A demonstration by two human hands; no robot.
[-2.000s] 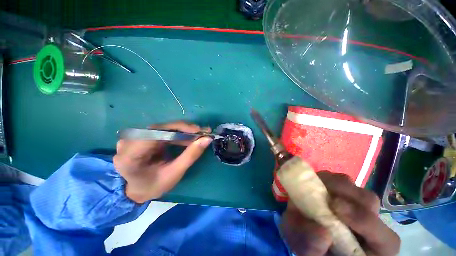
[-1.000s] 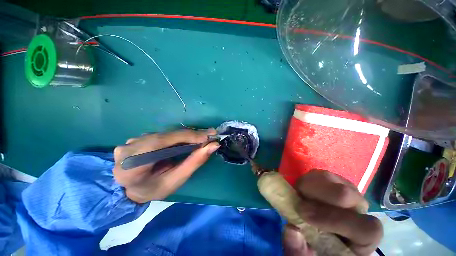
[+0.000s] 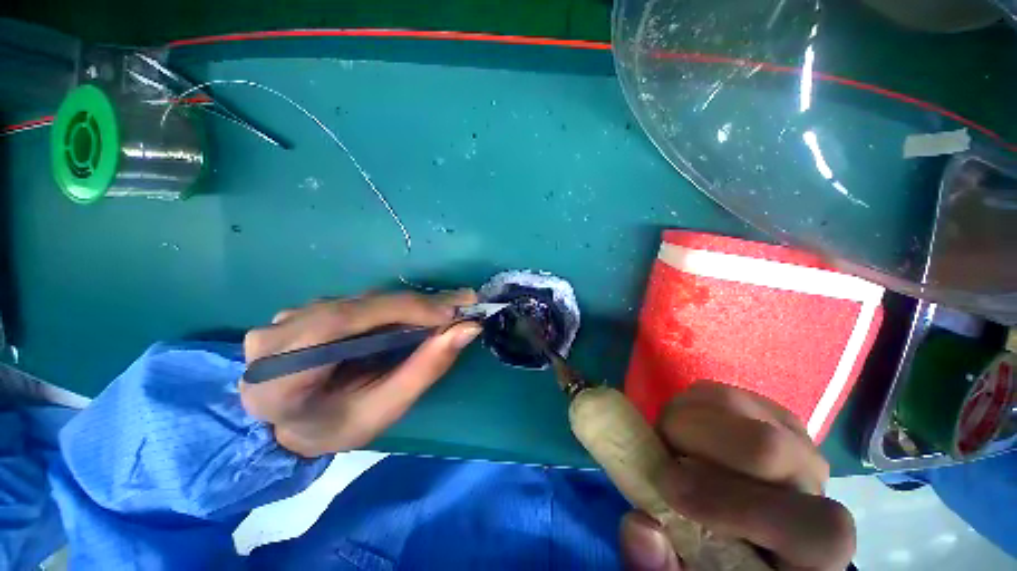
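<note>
The round black housing (image 3: 522,335) sits on the green mat inside a ragged whitish-grey ring (image 3: 567,299). My left hand (image 3: 362,363), bare, holds the grey tweezers (image 3: 335,354) from the left, their tips at the housing's upper left inside. My right hand (image 3: 742,480), bare, grips the cream, tape-wrapped soldering iron (image 3: 622,441) from the lower right. The iron's tip reaches into the lower right of the housing. Whether the tips touch a part inside is too small to tell.
The red pad with white stripe (image 3: 742,335) lies right of the housing. The clear plastic hood (image 3: 781,123) hangs at upper right, above the metal tray (image 3: 875,441). The solder spool (image 3: 134,145) stands upper left, near a thin dark pointed tool (image 3: 251,125). Solder wire (image 3: 340,145) curves over the mat.
The iron's tip has moved left and down from beside the red pad to the housing. The tweezers' handle has tilted lower at its left end. The last second shows only slight shifts.
</note>
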